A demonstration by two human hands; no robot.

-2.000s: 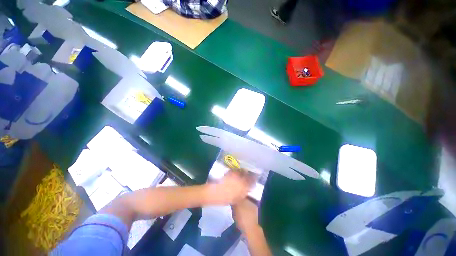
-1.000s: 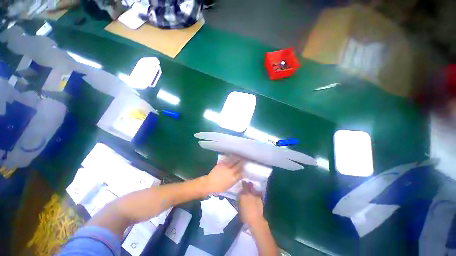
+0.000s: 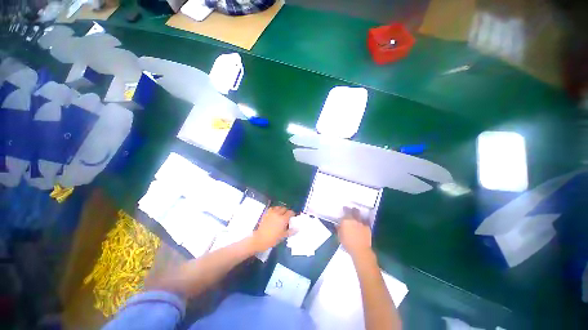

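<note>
An open carton (image 3: 335, 195) lies in front of me, with long white rounded flaps (image 3: 361, 162) spread beyond it. A flat white surface shows inside it. My right hand (image 3: 356, 231) is at the carton's near right side, fingers over its edge and blurred. My left hand (image 3: 275, 223) is between the white packets in the tray (image 3: 242, 222) and a loose pile of small white leaflets (image 3: 310, 236), its fingers at the pile's left edge. Whether either hand holds anything is unclear. A white card with a round mark (image 3: 287, 284) and larger white sheets (image 3: 338, 296) lie nearer me.
Yellow cables (image 3: 122, 264) fill a brown carton at left. Beyond my carton lie a white device (image 3: 343, 111) and a blue marker (image 3: 412, 149). Another white device (image 3: 502, 161) lies right. Further cartons (image 3: 207, 126) stand left. A red bin (image 3: 390, 44) is on the far side.
The yellow cable seen in the carton is now out of sight under a white surface. My left hand has moved left, from the carton to the leaflets. My right hand stays at the carton.
</note>
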